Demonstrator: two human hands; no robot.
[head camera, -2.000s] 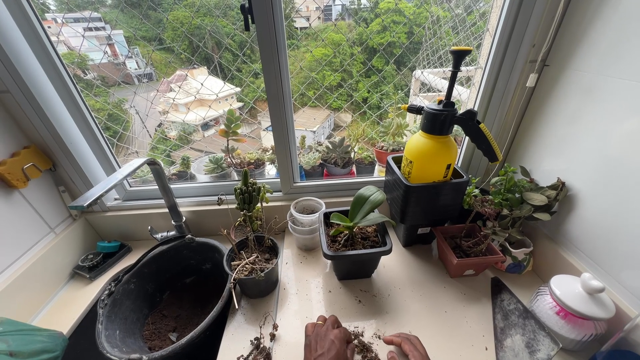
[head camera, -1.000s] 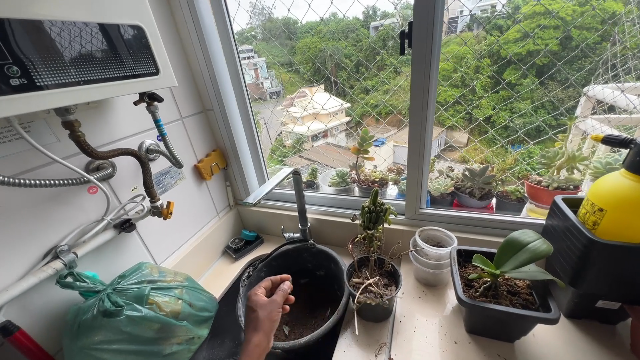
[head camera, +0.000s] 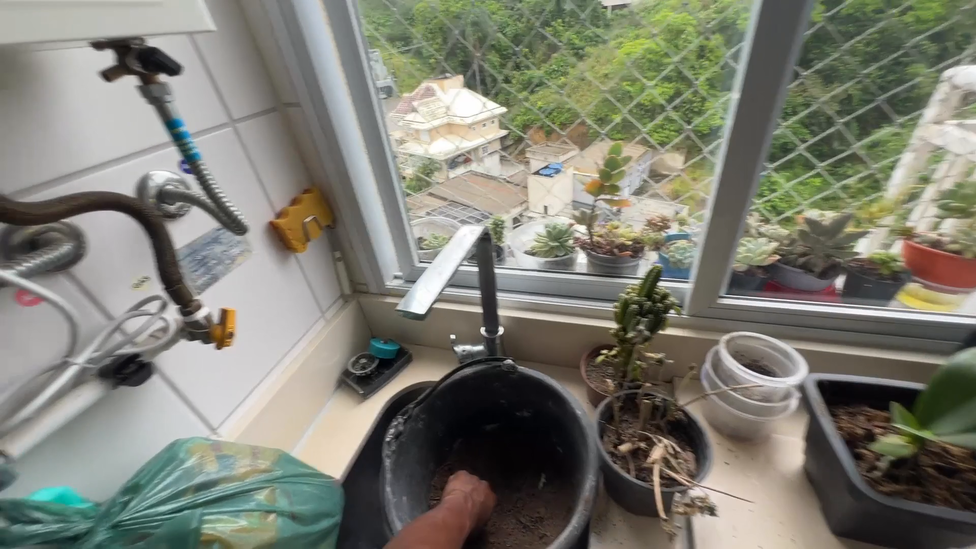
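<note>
My left hand (head camera: 467, 496) reaches down inside a black plastic bucket (head camera: 587, 457), its fingers curled downward at the dark soil (head camera: 526, 507). The fingertips are hidden, so whether they hold anything cannot be told. The bucket stands in the sink, below a metal faucet (head camera: 488, 282). Right beside it is a dark round pot (head camera: 648, 496) with dry stems, and a green cactus (head camera: 642, 328) rises at its back. My right hand is out of view.
Stacked clear plastic cups (head camera: 751, 404) and a square black pot (head camera: 831, 473) with a broad-leaved plant stand to the right. A green plastic bag (head camera: 221, 496) lies at left. Hoses and a valve (head camera: 221, 328) hang on the tiled wall. Potted succulents (head camera: 553, 244) line the sill outside.
The view has swung left and closer to the sink. My left hand has gone from the counter to above the bucket, then down into it. My right hand has left the view.
</note>
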